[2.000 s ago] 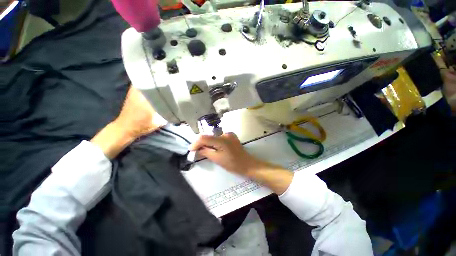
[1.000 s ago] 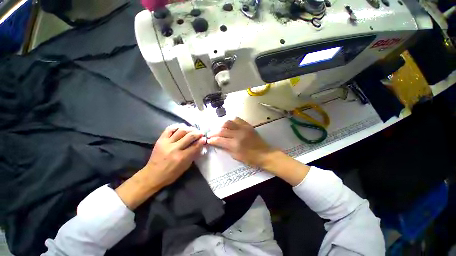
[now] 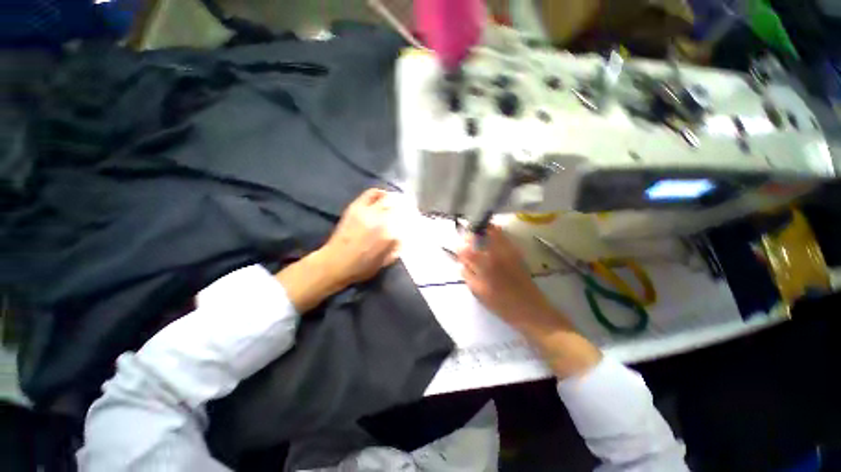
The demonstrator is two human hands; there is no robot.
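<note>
The dark garment (image 3: 212,157) lies in a large heap left of the needle and hangs over the front edge. My left hand (image 3: 366,238) is at the garment's edge left of the needle, fingers bent on the cloth and gripping it. My right hand (image 3: 498,272) is just below the presser foot area (image 3: 478,226), fingers bent; blur hides whether anything is between them. The white sewing machine (image 3: 516,120) stands over the table. The frame is blurred.
Scissors with green and yellow handles (image 3: 616,300) lie on the machine bed to the right. A gold-yellow bundle (image 3: 795,263) is at the far right. A pink thread cone (image 3: 448,28) stands above the machine. The white table (image 3: 498,364) has a ruler scale.
The view has shifted, so the machine sits further right. My hands, close together at the cloth edge a second ago, are now apart, the left on the cloth and the right under the needle area.
</note>
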